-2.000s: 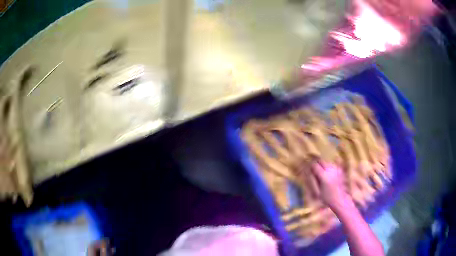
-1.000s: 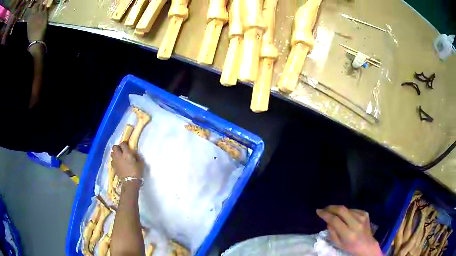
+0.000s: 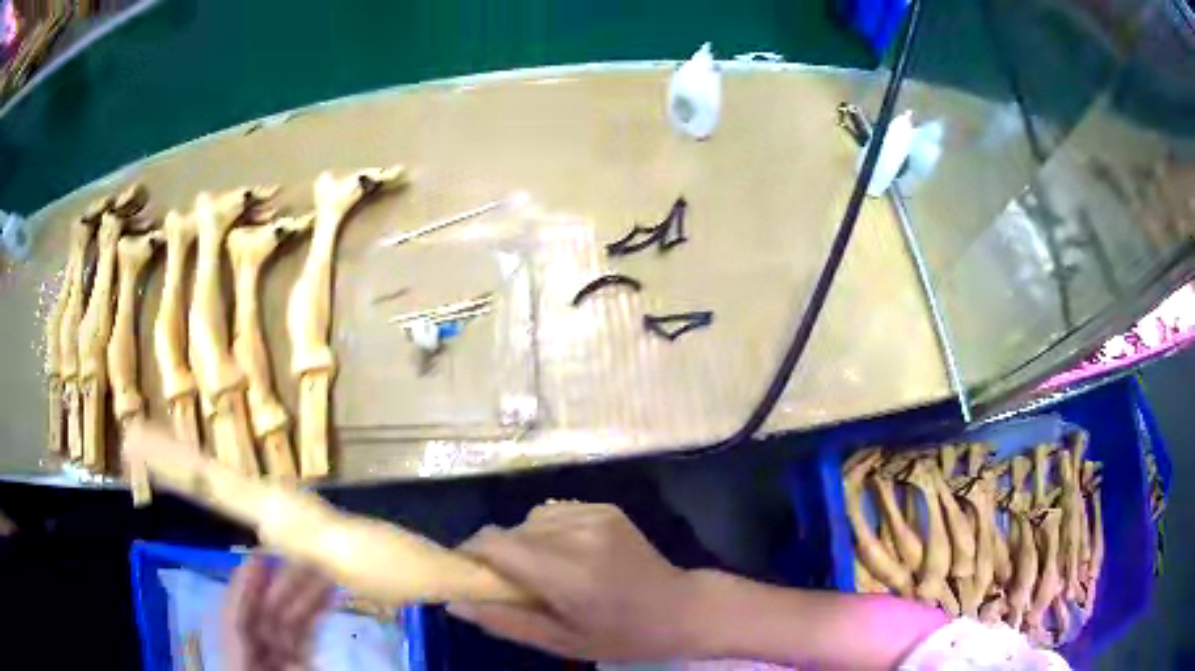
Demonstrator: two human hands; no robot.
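Observation:
A tan moulded limb part [image 3: 347,548] lies slantwise above the left bin, its squared peg pointing up and left. My right hand [image 3: 577,577] is closed around its lower right end, which the fingers hide. My left hand [image 3: 278,613] is blurred, just under the part's middle; its fingers look spread, and I cannot tell whether it touches the part. Several similar limbs [image 3: 210,315] stand in a row on the left of the bench, pegs toward me. Dark trim pieces [image 3: 678,323] lie mid-bench.
The bench [image 3: 786,171] holds pale sticks [image 3: 446,223], a small white-blue cap [image 3: 430,336], white bottles [image 3: 695,95], a metal rod [image 3: 930,302] and a black cable [image 3: 828,288]. A clear-sided box stands at right. The right blue bin [image 3: 820,488] is full of limbs; the left blue bin [image 3: 152,590] has white lining.
The view has swung right from the left bin to the bench. A limb is now held in my right hand, which was empty. My left hand has left the bin's contents and is beside the held limb.

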